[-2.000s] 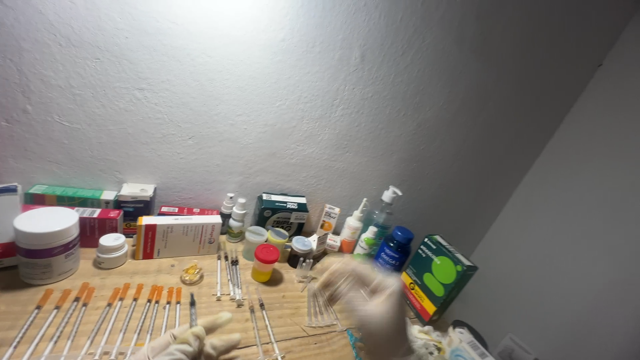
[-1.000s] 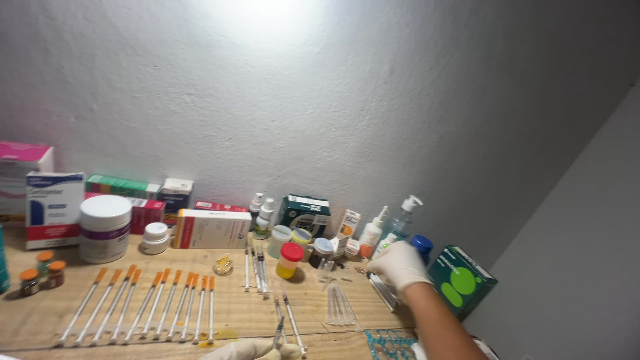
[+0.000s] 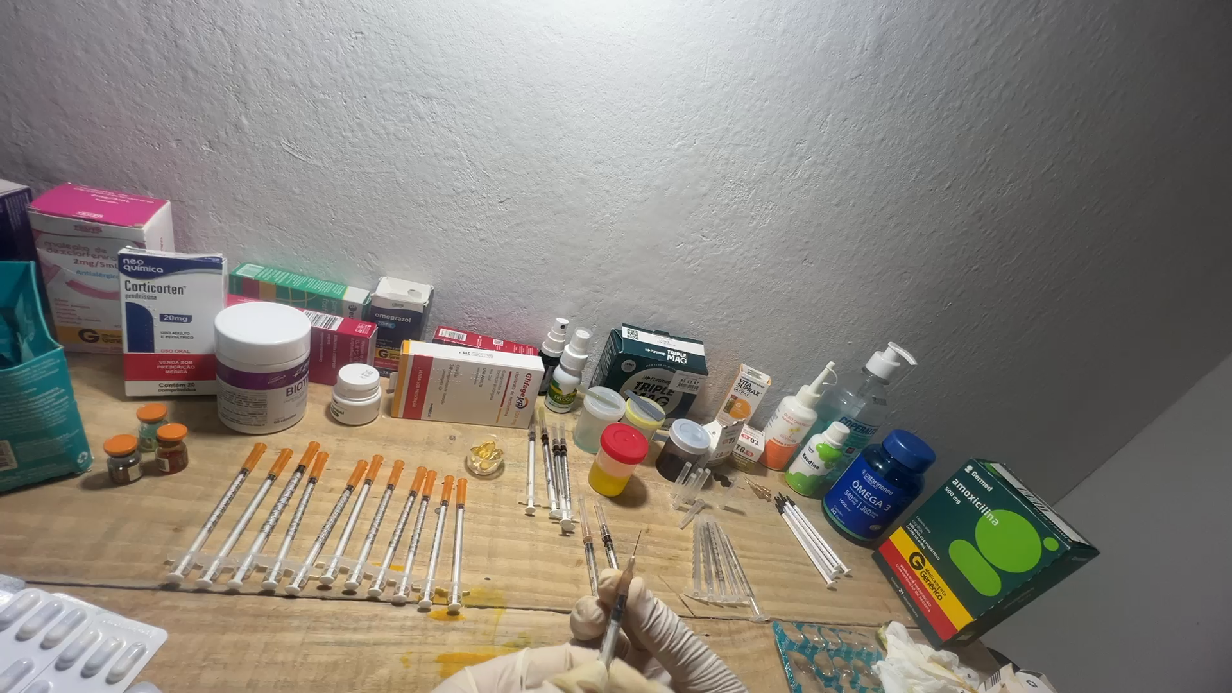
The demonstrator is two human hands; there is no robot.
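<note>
My left hand (image 3: 549, 669), in a pale glove, is at the bottom edge, closed around the lower barrel of a thin syringe (image 3: 617, 616) whose bare needle points up. Fingers of my gloved right hand (image 3: 664, 630) pinch that syringe near its needle end; the gloves overlap, partly hiding the grip. Just beyond my fingertips lie two syringes (image 3: 589, 549). A row of orange-capped syringes (image 3: 337, 525) spreads to the left. More syringes (image 3: 555, 476) lie beside a red-lidded cup (image 3: 617, 459) of yellow liquid. Clear thin tubes (image 3: 722, 568) and white sticks (image 3: 811, 544) are to the right.
Medicine boxes (image 3: 469, 383), a white tub (image 3: 262, 368), small bottles and a pump bottle (image 3: 857, 390) line the wall. Orange-topped vials (image 3: 171, 449) stand at left. Capsule blister packs (image 3: 72, 640) lie front left, others (image 3: 830, 659) front right beside crumpled white material (image 3: 924, 662).
My right hand has come back from the white sticks at the right to the syringe at my left hand. The white sticks now lie uncovered beside the blue-capped bottle.
</note>
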